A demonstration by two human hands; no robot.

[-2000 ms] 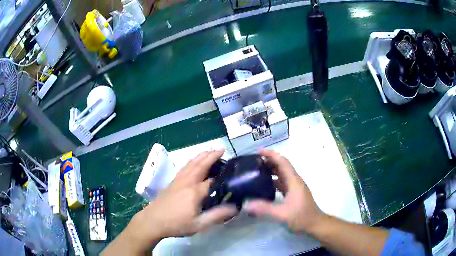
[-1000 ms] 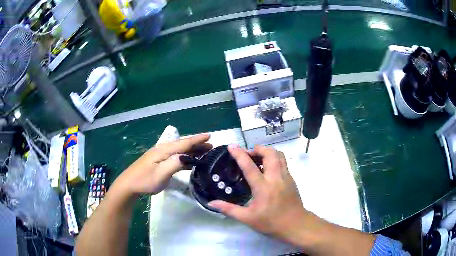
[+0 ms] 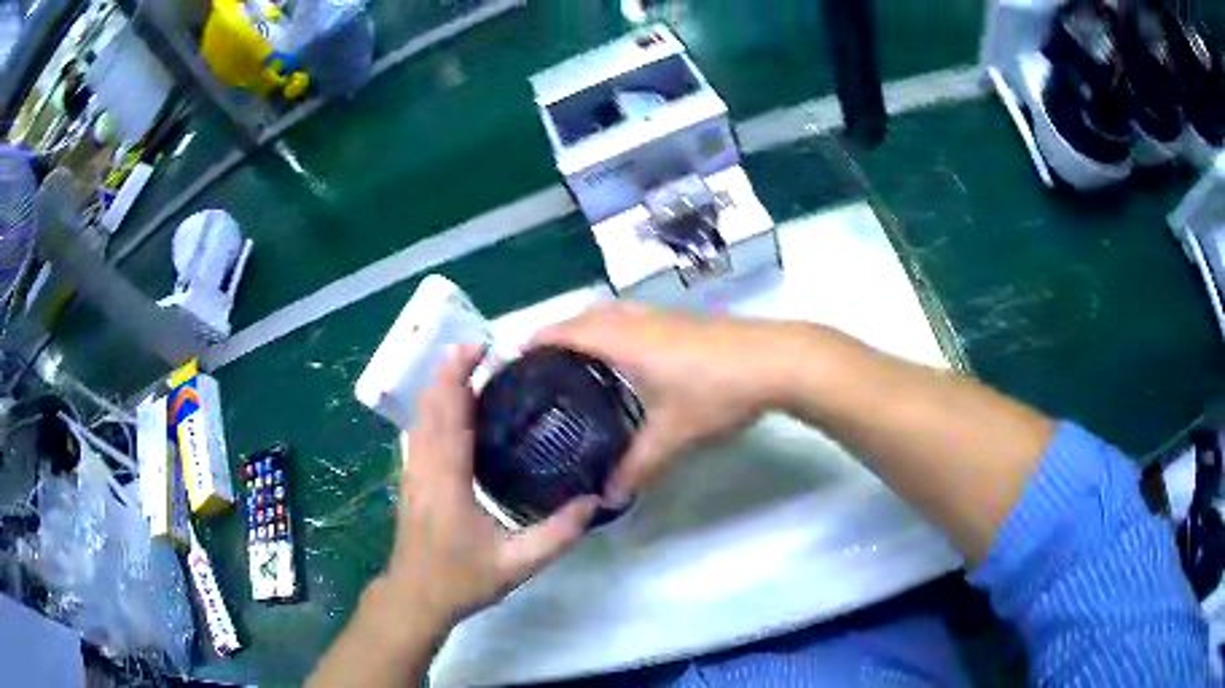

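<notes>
A black dome cover (image 3: 554,427) with a slotted face sits on a camera housing, whose pale rim shows at its lower left edge. The white bracket plate (image 3: 427,347) sticks out at its upper left, over the white mat (image 3: 752,538). My left hand (image 3: 464,504) grips the left and lower side of the cover. My right hand (image 3: 652,383) grips its top and right side. Both hands are bare. Whether the cover sits fully against the housing I cannot tell.
The pale screw feeder (image 3: 652,161) stands beyond the mat. The black screwdriver (image 3: 856,67) hangs at the top, cut off. Unfinished camera units (image 3: 1088,101) stand at upper right. A white bracket unit (image 3: 208,269), small cartons (image 3: 199,437), a remote control (image 3: 269,524) and plastic bags (image 3: 114,578) lie left.
The black part has turned from its side with several white dots to its slotted face. Both hands now hold it around its sides. The screwdriver hangs higher in view, and the bracket plate shows again.
</notes>
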